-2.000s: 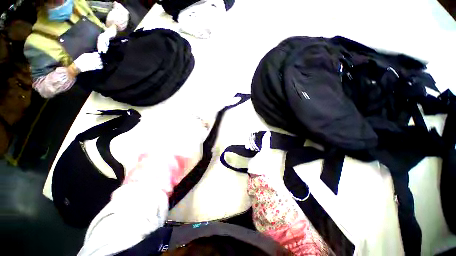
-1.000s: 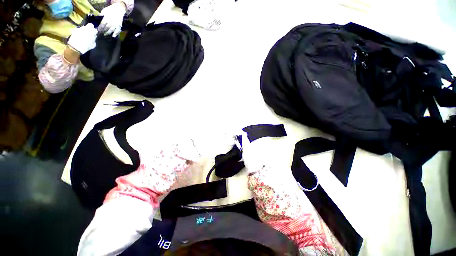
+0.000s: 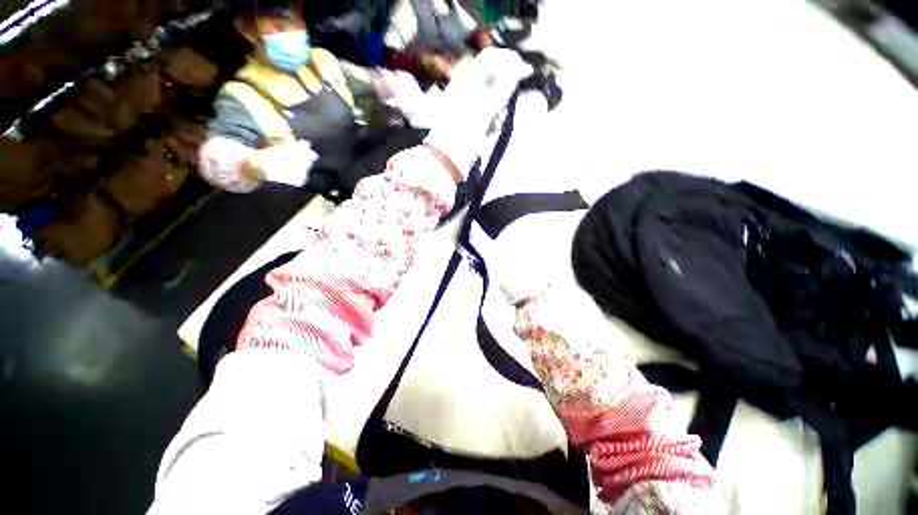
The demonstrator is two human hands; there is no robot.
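My left hand, in a white glove, reaches far forward and is closed on a black strap, which is drawn out in a line towards me. My right hand, also gloved, is at the strap's joining point near the middle; its fingers blend into the white table, but it appears to grip the strap there. A short strap end sticks out to the right above it. The strap runs down to a black bag at the table edge by my apron, its pale opening line showing.
A heap of black bags lies at the right, straps trailing. Another black bag lies at the left, mostly behind my left sleeve. A masked person with dark fabric is across the table at the upper left. Another person is beyond.
My left hand has moved from near my right hand to far forward, pulling the strap out long. The view has shifted, showing more of the people beyond.
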